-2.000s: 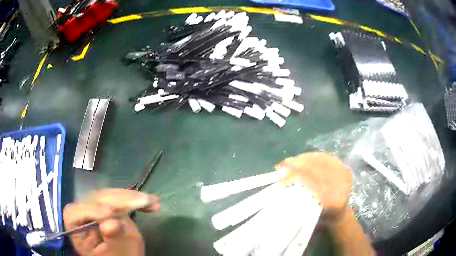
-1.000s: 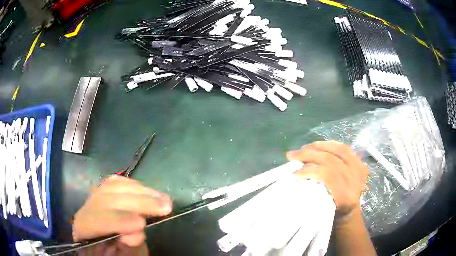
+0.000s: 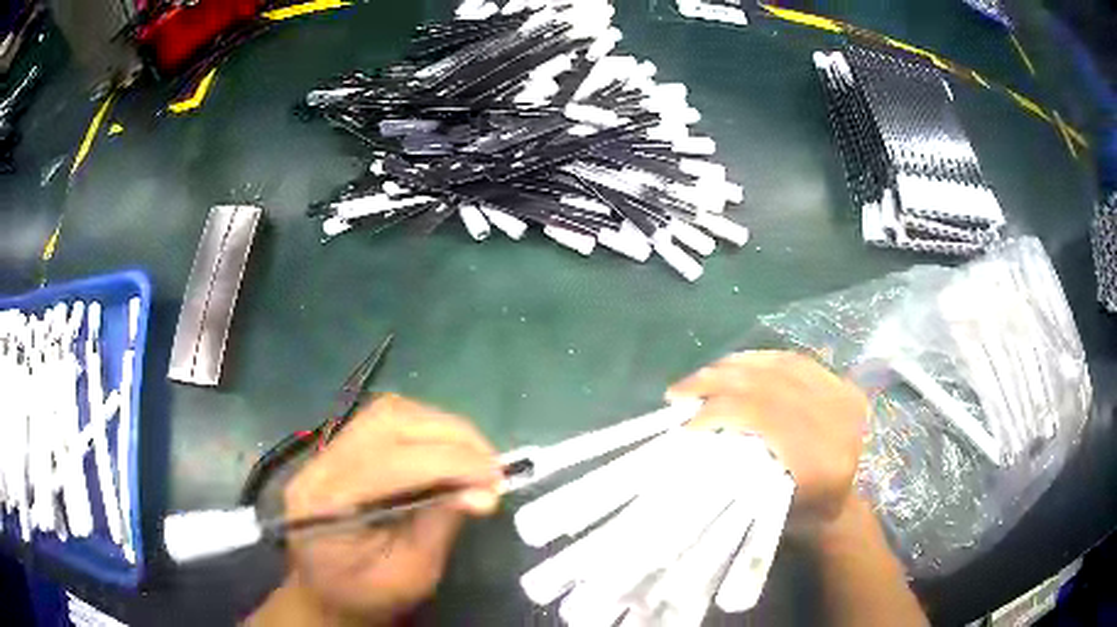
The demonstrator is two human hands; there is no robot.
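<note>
My right hand (image 3: 784, 429) holds a fanned bunch of white sleeves (image 3: 668, 527) at the lower right. One sleeve (image 3: 600, 448) stands apart at the top of the fan, its end towards the left. My left hand (image 3: 386, 502) pinches a black inner assembly (image 3: 368, 503) with a white end piece (image 3: 212, 535) sticking out to the left. The assembly's dark tip is at the end of the top sleeve; how far it is inside cannot be told. Pliers or cutters (image 3: 355, 382) with red and black handles lie partly behind my left hand.
A heap of black inner assemblies (image 3: 515, 159) lies at the centre back. Stacked black parts (image 3: 913, 147) are at the upper right, above a clear bag (image 3: 980, 404) of sleeves. A grooved metal block (image 3: 216, 294) and blue tray (image 3: 145, 367) are left. A red holder (image 3: 202, 31) is upper left.
My left hand has moved right, towards the top sleeve, with the black assembly. Its white end piece has moved right too. My right hand still holds the sleeve bunch. The view has shifted slightly.
</note>
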